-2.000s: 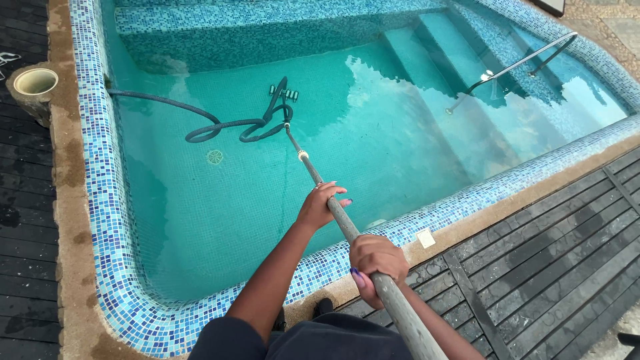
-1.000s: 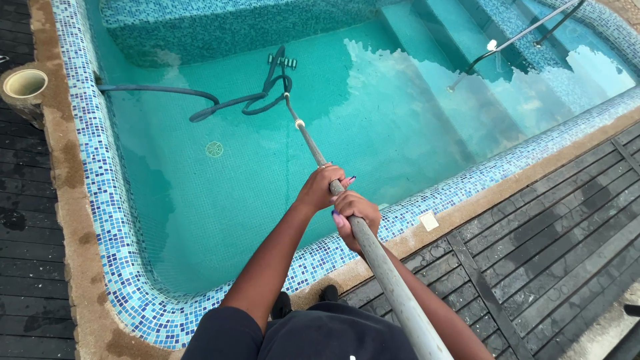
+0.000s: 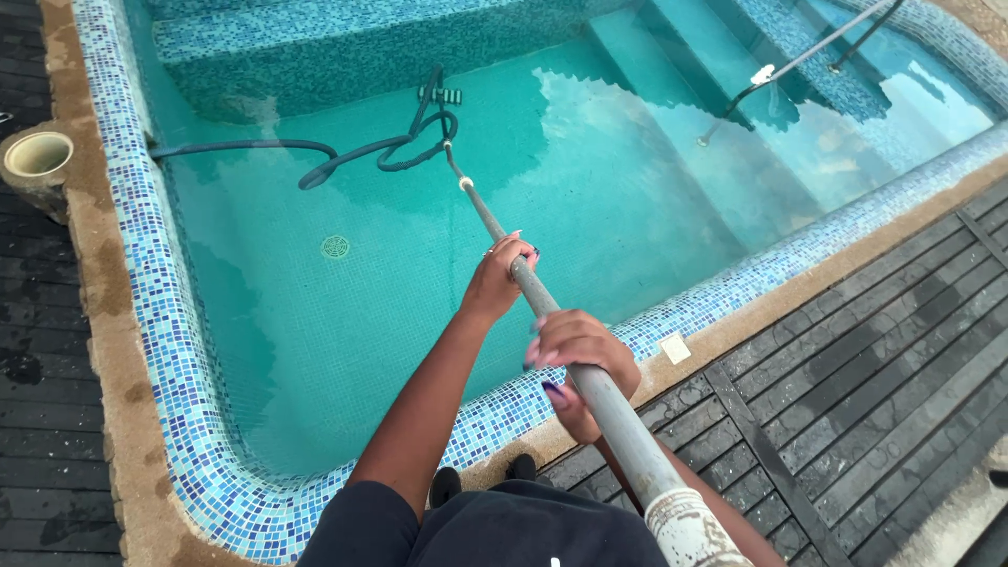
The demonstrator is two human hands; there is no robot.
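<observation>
A long grey telescopic pole runs from the bottom right of the view down into the pool water. My left hand is closed round it at the farther point. Nearer to me, my right hand wraps over the pole with its fingers partly loosened and slightly blurred; the thumb is beneath. Under water, beyond the pole's far end, lies a pool vacuum head, partly hidden by a looped dark hose. That hose comes from the left pool wall.
Blue mosaic tile edges the pool, with a stone coping outside it. Dark wooden decking borders it. A round open pipe or pot stands at the left. Submerged steps and a metal handrail are at the upper right.
My right hand was close behind my left one a second ago; now it is farther back along the pole, with a wider gap between them. The left hand still holds the pole.
</observation>
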